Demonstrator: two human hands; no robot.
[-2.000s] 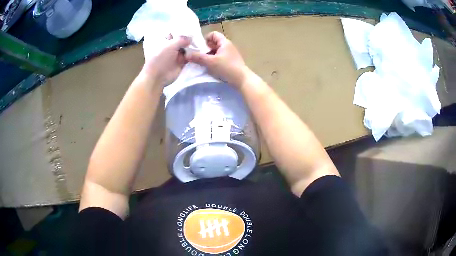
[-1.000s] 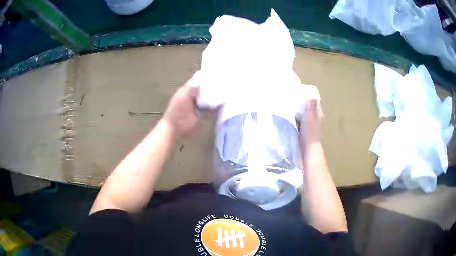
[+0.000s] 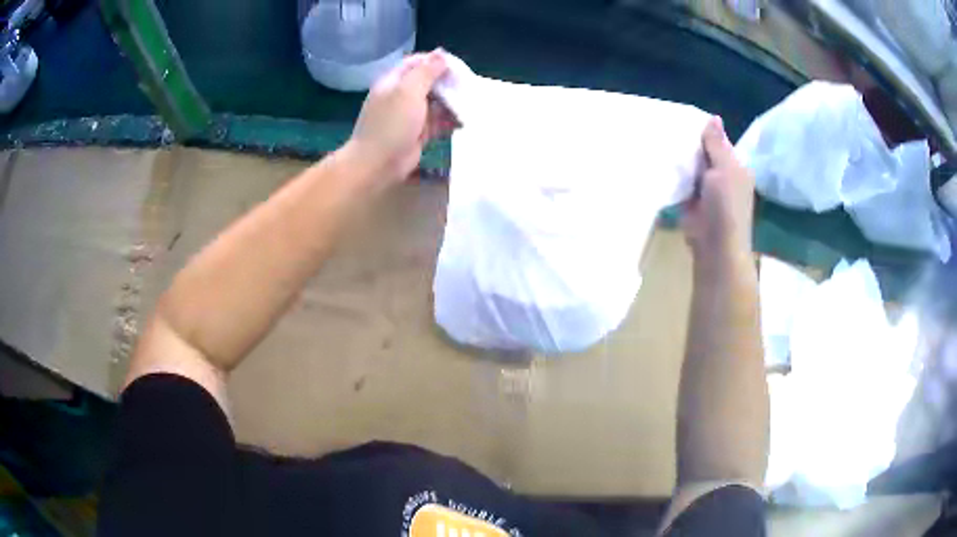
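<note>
A white protective bag (image 3: 567, 157) is stretched wide between my hands above the cardboard sheet and the conveyor edge. Its lower part is rounded and full; the clear container unit inside is hidden by the white material. My left hand (image 3: 404, 115) grips the bag's upper left corner. My right hand (image 3: 720, 194) grips its upper right corner.
The cardboard sheet (image 3: 262, 346) lies in front of me. A pile of empty bags (image 3: 839, 388) is at the right. A bagged unit (image 3: 824, 147) and a clear container unit (image 3: 359, 42) are on the conveyor belt (image 3: 247, 63). A green guide bar (image 3: 157, 68) slants at upper left.
The bag has been pulled over the clear unit, which showed at its lower end before. The bundle has moved away from my body, and my hands have spread to the bag's far corners.
</note>
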